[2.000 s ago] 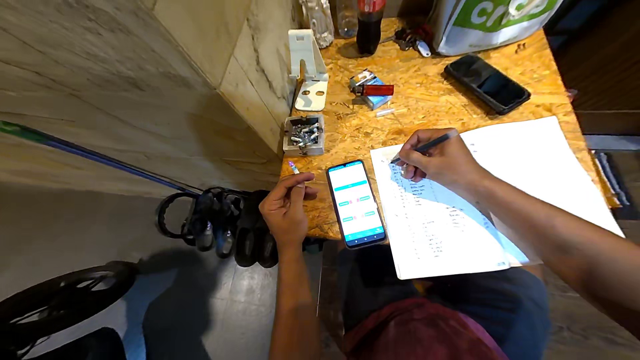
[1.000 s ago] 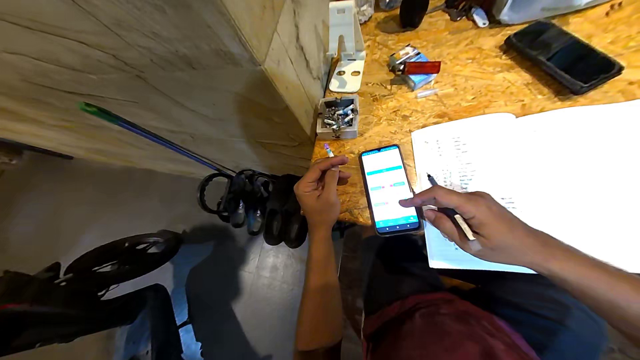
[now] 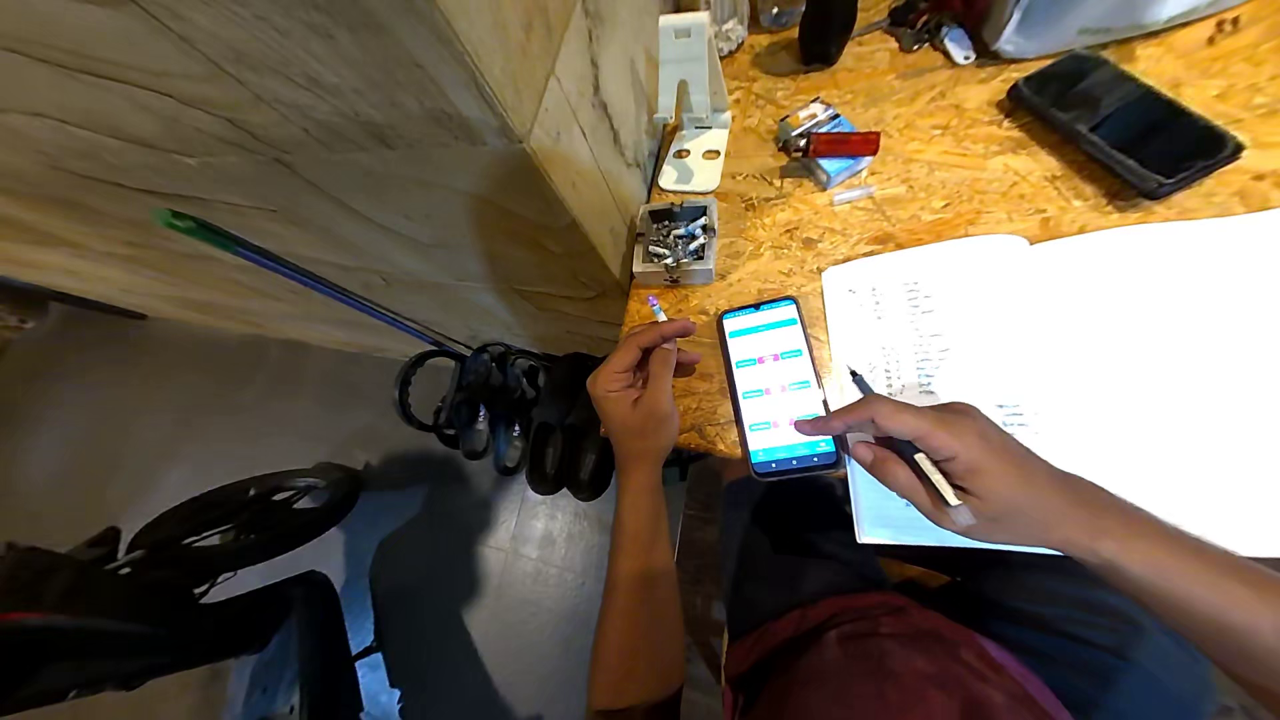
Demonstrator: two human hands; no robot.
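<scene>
My left hand (image 3: 640, 390) rests at the table's left edge, with a lit-looking cigarette (image 3: 656, 308) between its fingers. Right of it a smartphone (image 3: 765, 350) with a bright screen lies face up on the table. The index fingertip of my right hand (image 3: 950, 465) is at the lower part of that screen. A pen (image 3: 910, 450) is held in the same hand, its dark tip pointing up and left over an open notebook (image 3: 1120, 350) with handwritten columns on its left page.
An ashtray (image 3: 713, 262) full of cigarette butts stands by the wall, below a white bracket-like stand (image 3: 697, 160). Beyond are a red lighter (image 3: 845, 144) on a cigarette pack, a dark phone (image 3: 1130, 125) and keys (image 3: 955, 45). Shoes (image 3: 548, 450) and a wheel (image 3: 260, 510) are on the floor.
My right hand has gone from writing on the notebook's left page to touching the smartphone, still with the pen. My left hand keeps the cigarette beside the phone. The view has shifted closer.
</scene>
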